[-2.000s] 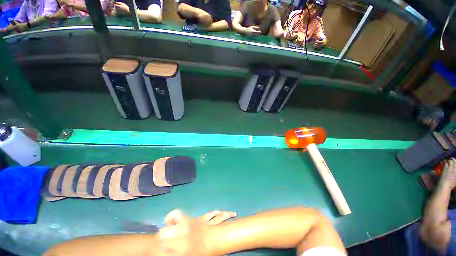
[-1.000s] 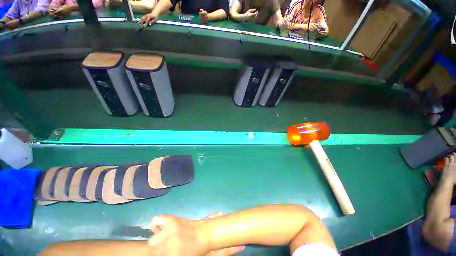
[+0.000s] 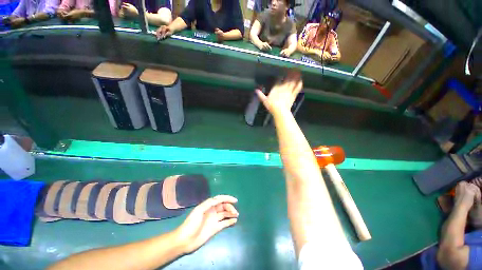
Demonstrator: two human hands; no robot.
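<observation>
My right hand [image 3: 284,96] is stretched out over the pair of dark-topped speakers [image 3: 253,113], fingers spread. It hides much of them, and I cannot tell if it touches them. My left hand [image 3: 210,220] is over the bench, fingers loosely curled and apart, holding nothing. It is just right of and below the end of the row of top panels [image 3: 124,201], which overlap in wood-brown and dark. The mallet [image 3: 347,203] lies right of my right forearm, its orange head [image 3: 330,156] on the light green edge strip, partly covered by the forearm.
Two speakers with wood-look tops [image 3: 159,100] stand on the sunken shelf at left. A blue cloth [image 3: 18,211] and white bottle [image 3: 16,158] are at far left. Another person's hands [image 3: 465,195] are beside a speaker [image 3: 438,174] at right. People sit opposite.
My hands were together low over the bench, arms crossed in front of me. They are now apart. The right hand has reached forward to the dark-topped speakers, and the left hand shows open.
</observation>
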